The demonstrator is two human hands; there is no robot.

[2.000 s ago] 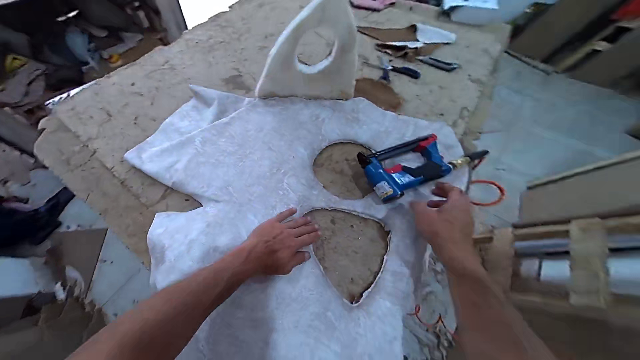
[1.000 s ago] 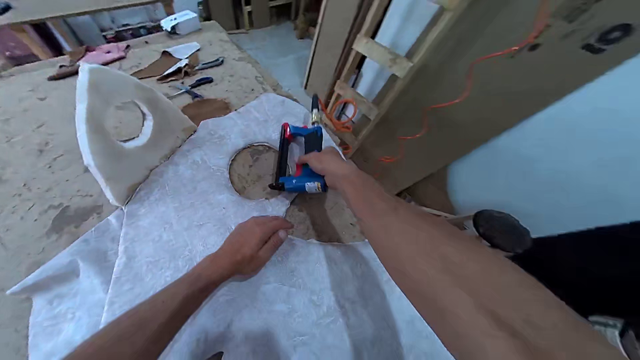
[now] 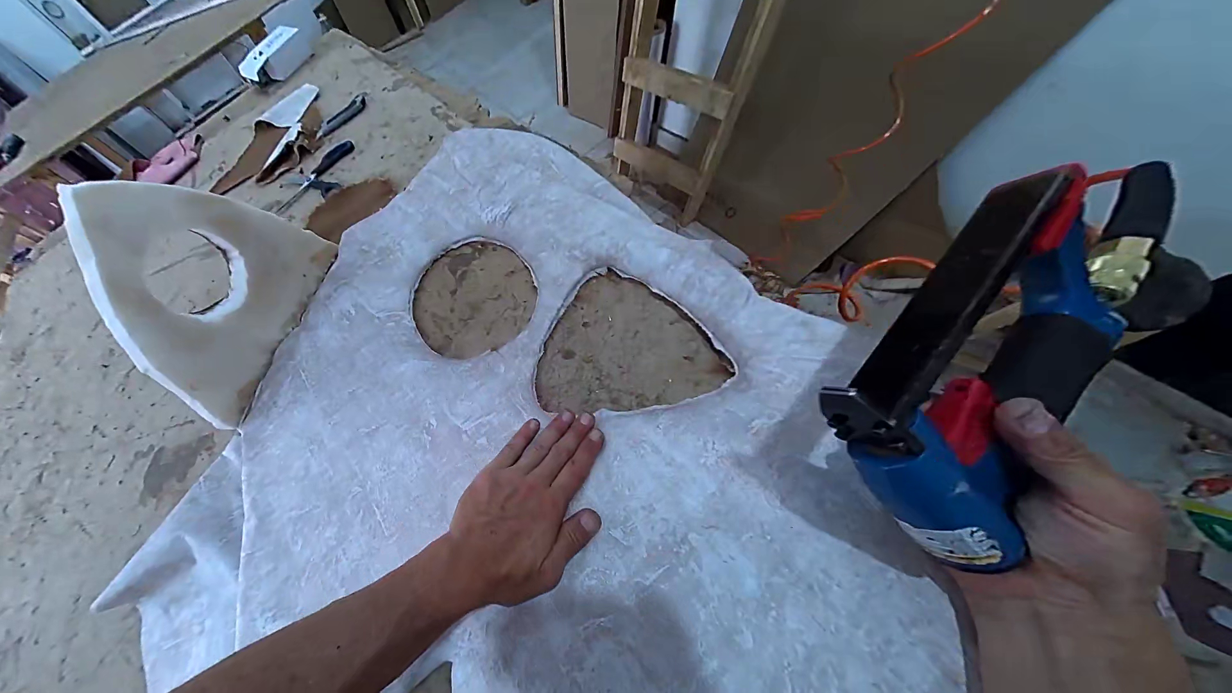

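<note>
A whitish fabric sheet (image 3: 385,433) with a round cutout and a rounded triangular cutout lies over the worktable. Flat on it rests my left hand (image 3: 525,525), fingertips at the lower edge of the triangular cutout, holding nothing. My right hand (image 3: 1078,520) grips a blue, black and red pneumatic stapler (image 3: 972,462), raised at the right with its magazine turned upward and a hose fitting at its rear. A foam-backed piece with a round hole (image 3: 260,337) sticks out at the sheet's left edge.
Scissors (image 3: 313,178), another dark-handled tool (image 3: 342,115) and leather-like scraps (image 3: 245,159) lie on the worktable (image 3: 58,414) at the upper left. An orange air hose (image 3: 895,91) hangs at the upper right. A wooden frame (image 3: 679,87) and brown boards stand beyond the table.
My right hand, beside the stapler two seconds ago, took hold of it where it lay on the sheet and has lifted it to the right. The view has turned.
</note>
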